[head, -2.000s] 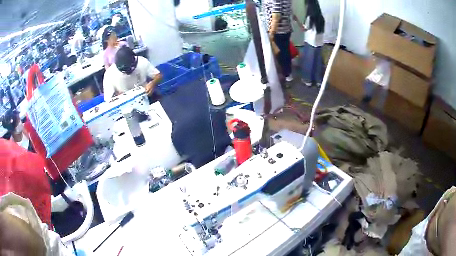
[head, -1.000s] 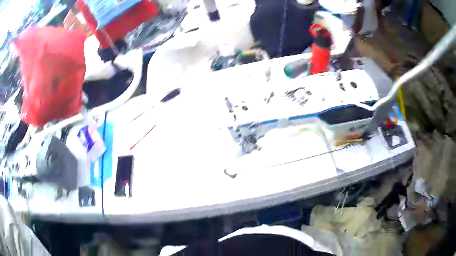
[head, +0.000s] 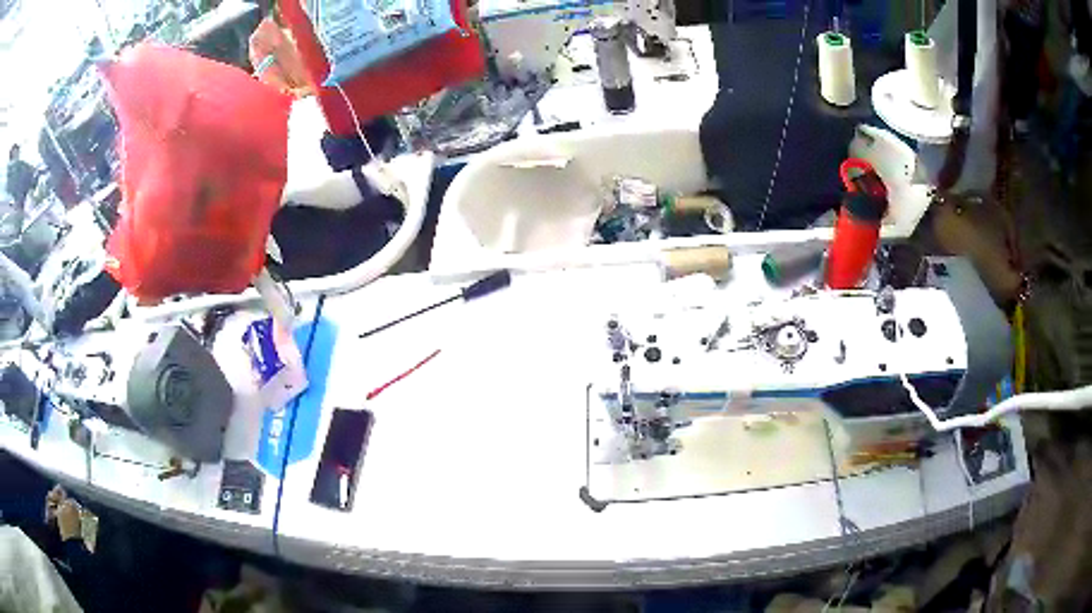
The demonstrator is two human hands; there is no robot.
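Observation:
Neither of my hands is in view. A white sewing machine with a blue stripe stands on the white table. A black smartphone lies flat left of it. A thin red strip lies just above the phone. A screwdriver with a long thin shaft and dark handle lies near the table's back edge. A purple and pink packet lies on a blue sticker. A red plastic bag hangs at the upper left.
A second machine's grey motor end is at the left. White trough bins line the back. A red bottle stands behind the machine. Thread cones stand at the back right. A white hose crosses from the right. Pale cloth shows at the bottom left.
The view has swung down and left from the aisle and cloth piles onto the table, then levelled. The phone and packet have come into view since the earliest frame. No object has visibly been moved.

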